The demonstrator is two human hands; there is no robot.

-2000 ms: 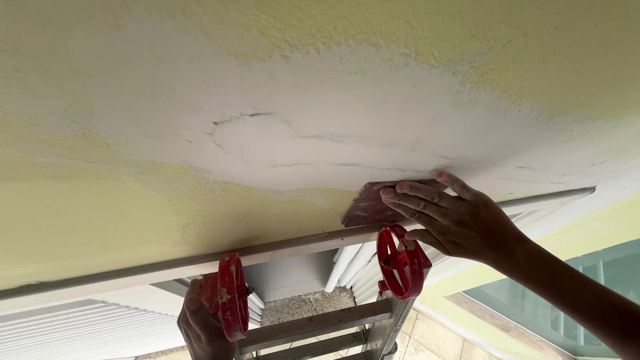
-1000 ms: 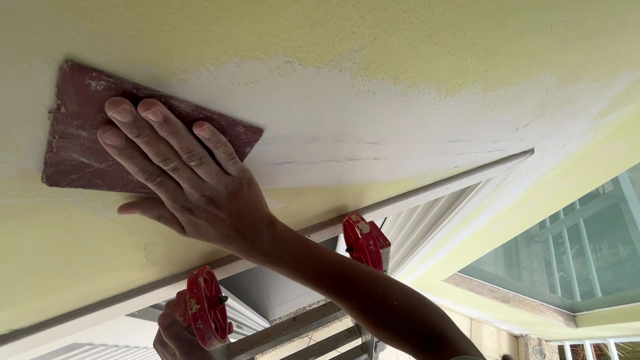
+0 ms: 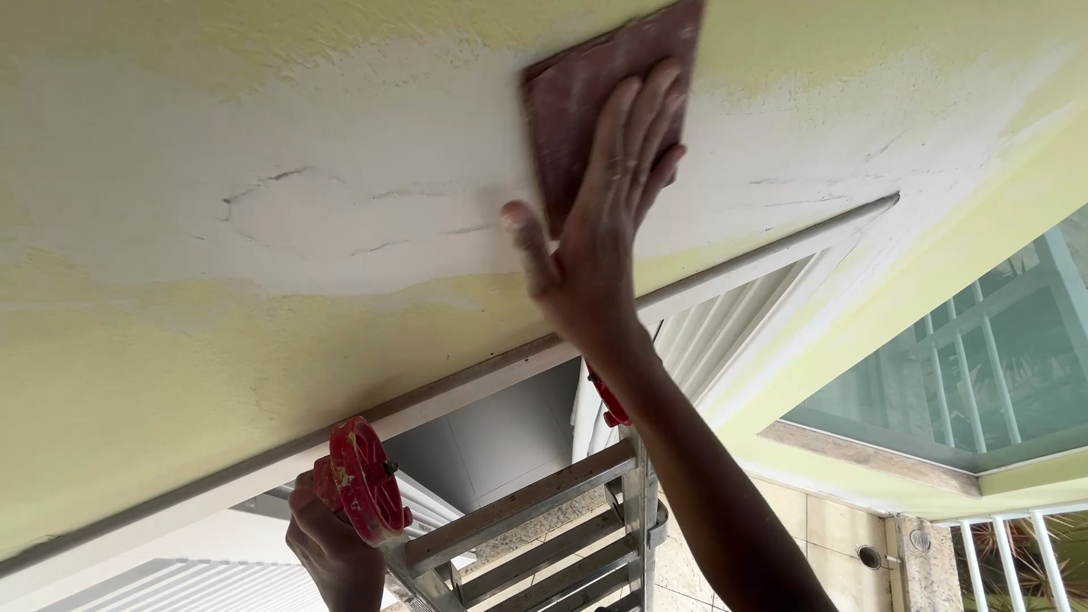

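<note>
My right hand (image 3: 608, 229) presses a folded sheet of dark red sandpaper (image 3: 574, 110) flat on the yellow wall, its fingers spread over the sheet and its thumb off to the left side. Beneath the sheet lies a whitish patch of filler (image 3: 382, 170) with thin dark cracks and marks. My left hand (image 3: 331, 544) grips the red plastic end piece (image 3: 365, 480) at the top of a metal ladder (image 3: 527, 510), low in the view. A second red end piece (image 3: 610, 399) is partly hidden behind my right forearm.
A pale door frame edge (image 3: 476, 382) runs diagonally below the patch, with white slatted panels (image 3: 731, 314) beyond it. To the right are a glass window (image 3: 960, 357) with a stone sill and a white railing (image 3: 1011, 561). Floor tiles show behind the ladder.
My right hand and the sandpaper have swept from the lower edge of the patch to the far left, then back right and up. My left hand stays at the ladder's top.
</note>
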